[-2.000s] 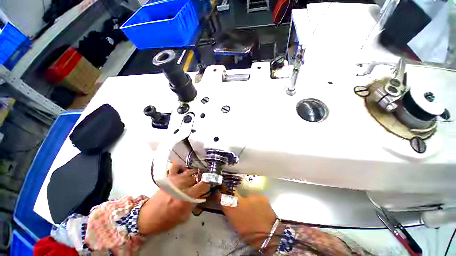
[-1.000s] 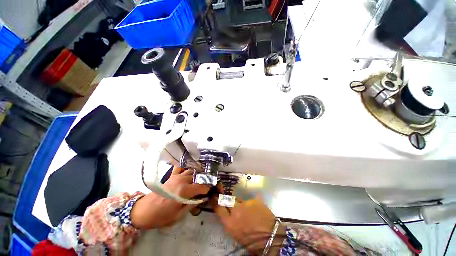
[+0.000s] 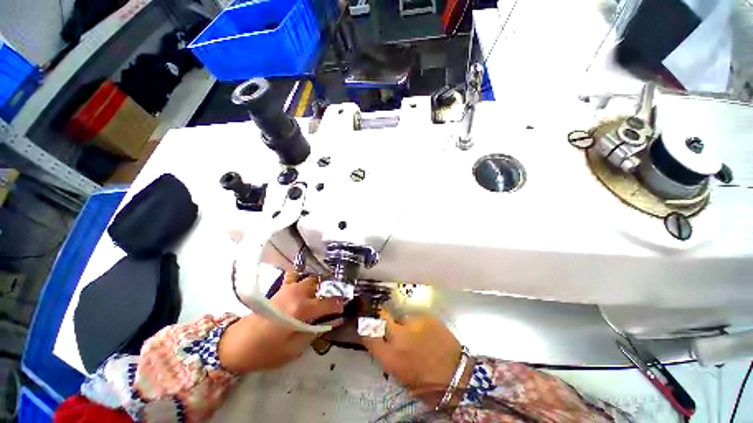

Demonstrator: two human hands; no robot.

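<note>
A black fabric piece [image 3: 351,337] lies under the front of the white sewing machine head [image 3: 429,206], with only its dark edge showing between my hands. My left hand [image 3: 268,335] holds it from the left, fingers partly behind the curved white guard [image 3: 262,307]. My right hand [image 3: 417,351] holds it from the right, fingertips beside the foot area. The shiny tension discs [image 3: 345,263] sit above my fingers and hide the needle and most of the cloth.
A stack of flat black panels [image 3: 116,310] and a puffier black piece [image 3: 154,215] lie at the left, beside a blue bin [image 3: 62,273]. Red-and-black snips [image 3: 660,382] lie at the right. A blue crate [image 3: 258,40] stands beyond the machine. A spool [image 3: 689,155] sits on the arm.
My right hand's fingers have shifted slightly at the cloth, and a little more of its dark edge shows near the foot. The machine appears slightly further left in view.
</note>
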